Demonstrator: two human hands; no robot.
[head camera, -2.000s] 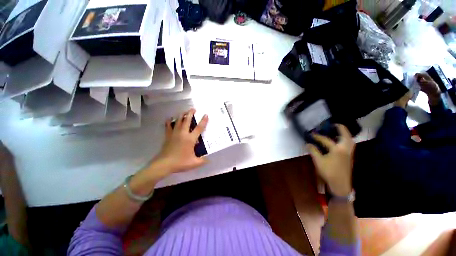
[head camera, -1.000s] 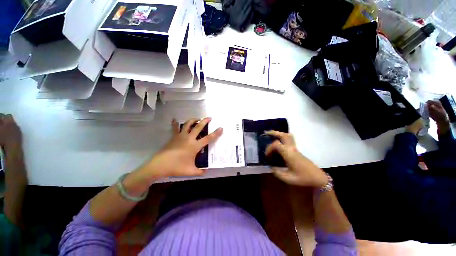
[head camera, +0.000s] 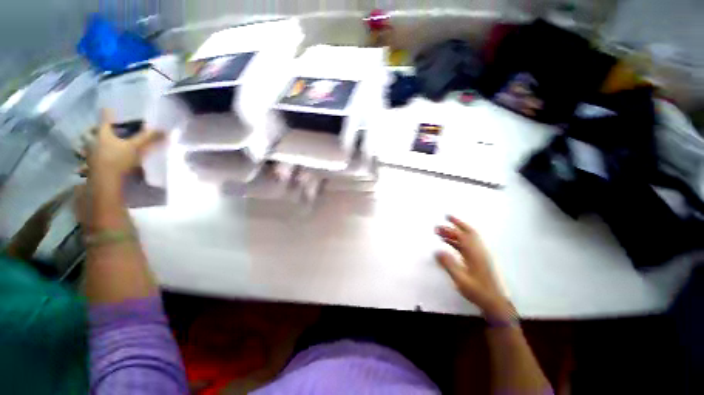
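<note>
The view is blurred. My left hand is stretched out to the far left, thumb and fingers spread around a dark patch, perhaps the top of a carton; whether it grips it I cannot tell. My right hand is open and empty over the bench front, right of centre. Open-ended white cartons with dark picture panels lean in a stack between my hands, towards the back. Flat carton blanks with a small dark picture lie behind my right hand.
Black packs are heaped at the right of the white bench. A black bag and dark bundle are at the back. A blue bag is at far left. A person in green is close at left.
My left hand has moved from the bench front to the far left. The carton and black pack are gone from the front. My right hand has let go of the pack. The view has turned left.
</note>
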